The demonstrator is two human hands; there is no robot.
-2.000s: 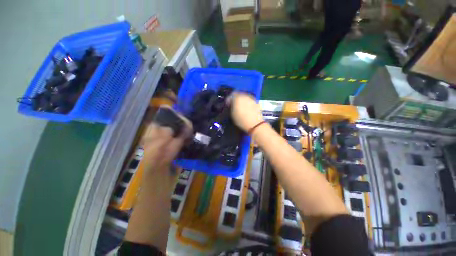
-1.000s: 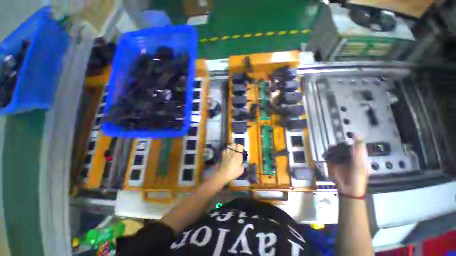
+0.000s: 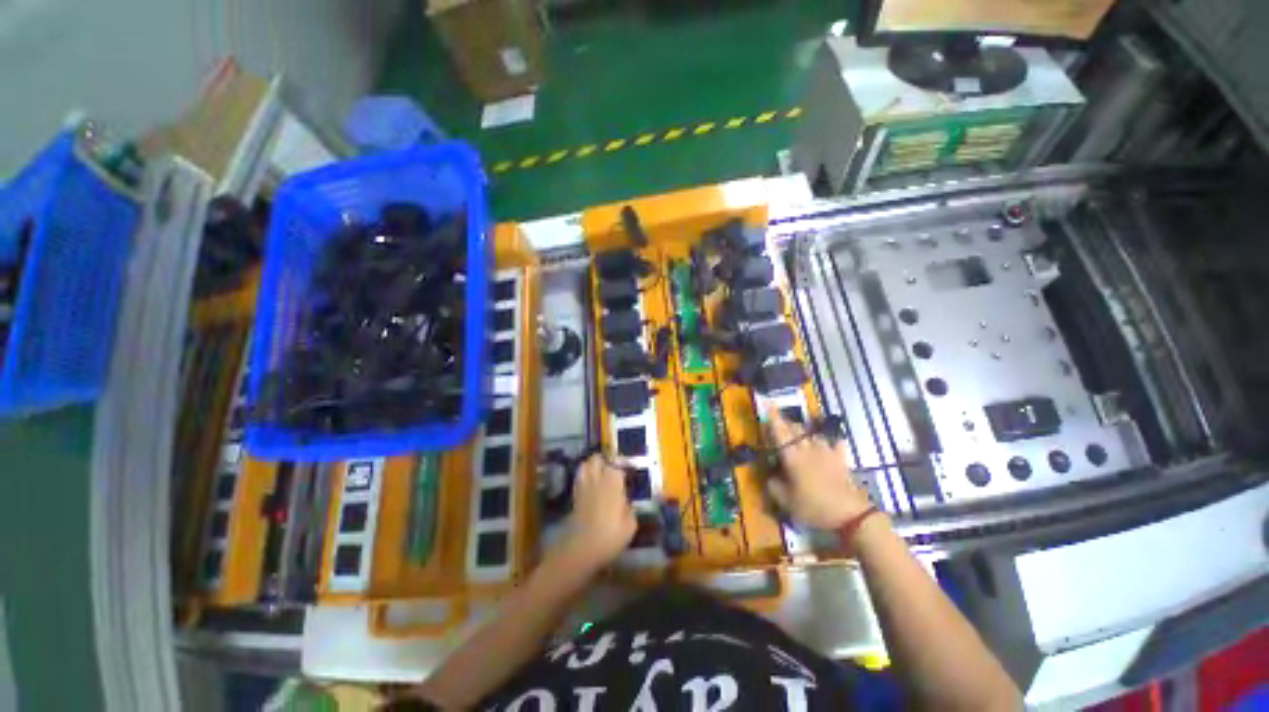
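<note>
An orange test tray (image 3: 752, 536) lies in front of me, with black power adapters (image 3: 761, 341) in the upper part of both its white socket rows and a green strip (image 3: 707, 424) down its middle. My right hand (image 3: 814, 483), with a red wrist band, is over the lower right row. A thin black lead (image 3: 770, 445) crosses at its fingers and appears pinched there. My left hand (image 3: 601, 512) is beside the lower left row, fingertips near a black socket (image 3: 633, 442). A dark thin piece shows at its fingertips; whether it is gripped is unclear.
A blue basket (image 3: 476, 299) heaped with black adapters sits across the trays at left. A second blue basket (image 3: 70, 278) is at the far left edge. A perforated metal plate (image 3: 974, 348) is at right. A white machine (image 3: 960, 111) stands beyond.
My hands left the basket, which now lies further left in view. My right hand moved left from the metal plate to the tray's right row. The black adapter it carried is no longer clearly visible.
</note>
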